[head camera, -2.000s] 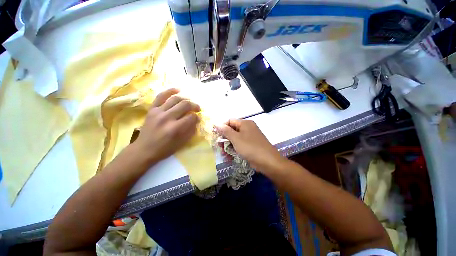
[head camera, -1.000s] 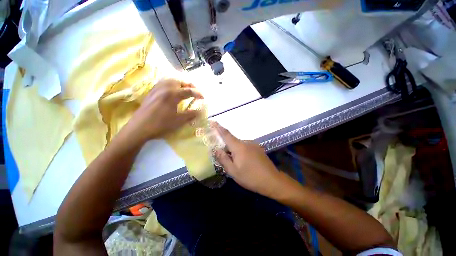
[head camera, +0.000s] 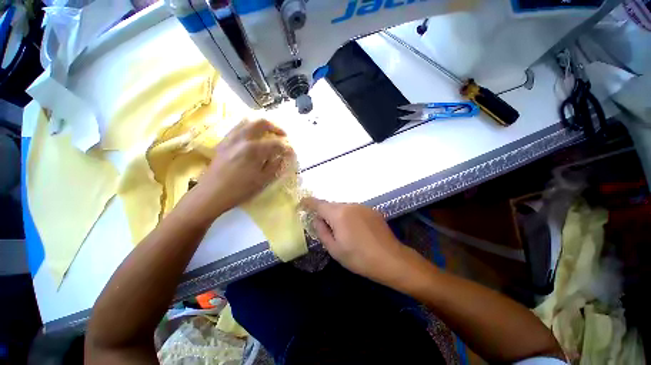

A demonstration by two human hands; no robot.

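A pale yellow fabric piece lies left of and below the needle area, one end at the table's front edge. My left hand rests on it with bent fingers, close to the presser foot. Beige lace trim runs along the fabric's right edge. My right hand pinches the lace trim near the table's front edge. The lace end below my right fingers is dark and hard to see. The white sewing machine stands above. Whether the needle is in the fabric cannot be told.
Right of the needle lie a flat black rectangle, blue thread snips, a screwdriver and black scissors. More yellow fabric and white-grey strips lie left. A basin and a yellow heap are below.
The view has shifted, so the machine head shows further left. My right hand has moved down along the lace, away from the needle. My left hand stays on the fabric, its fingers closer together.
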